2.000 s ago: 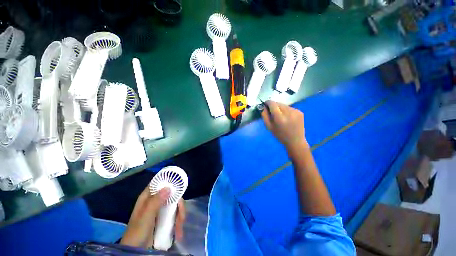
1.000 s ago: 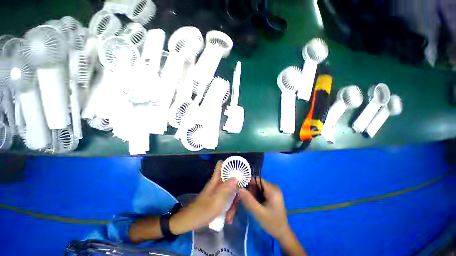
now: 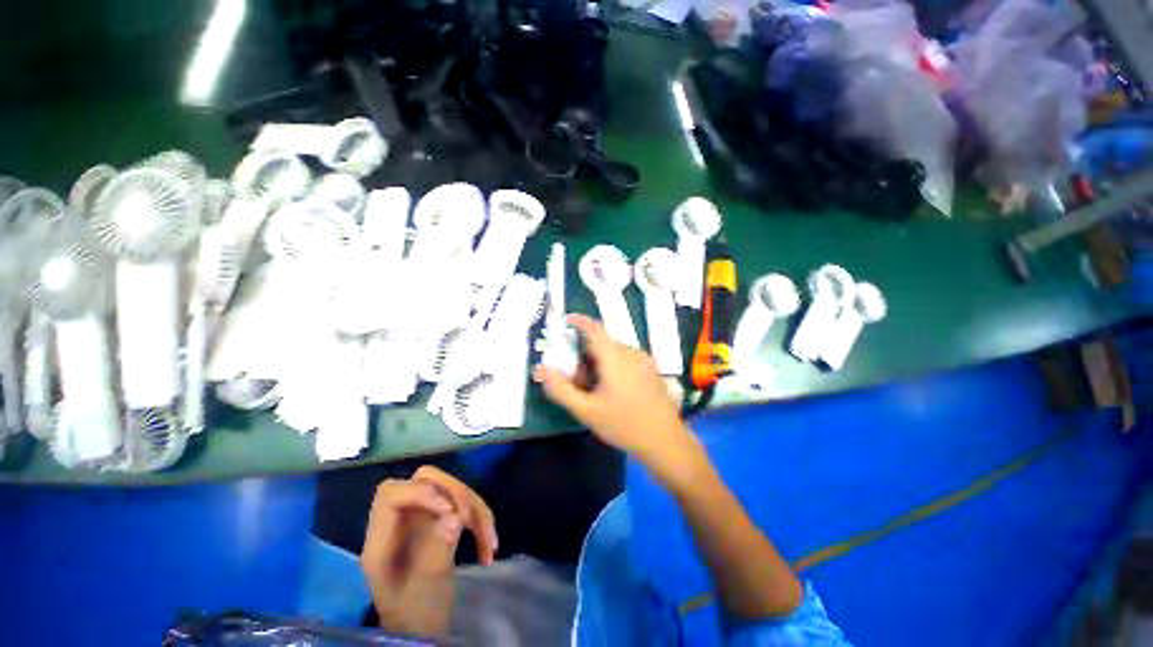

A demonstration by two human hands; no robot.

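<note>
The narrow white part [image 3: 556,286] stands out edge-on on the green bench, right of the heap of white fan shells [image 3: 149,297]. My right hand [image 3: 620,389] is at its wider lower end, with thumb and forefinger on either side; whether they grip it is hidden. My left hand [image 3: 427,537] is over the lap, its fingers loosely curled, with nothing seen in it. A white fan shell [image 3: 611,281] lies just beyond my right hand, its handle end partly hidden. Another fan shell [image 3: 660,310] lies beside it.
The orange and black tool [image 3: 714,322] lies among the spaced-out shells, with smaller shells [image 3: 828,303] farther right. Dark tangled parts [image 3: 506,95] lie behind the heap. Crumpled clear bags [image 3: 885,95] are at the back right. The bench's front edge [image 3: 443,451] runs above the lap.
The fan shell has left my left hand, and one more shell lies at the left end of the spaced-out row. My right hand has moved from the lap up to the narrow part.
</note>
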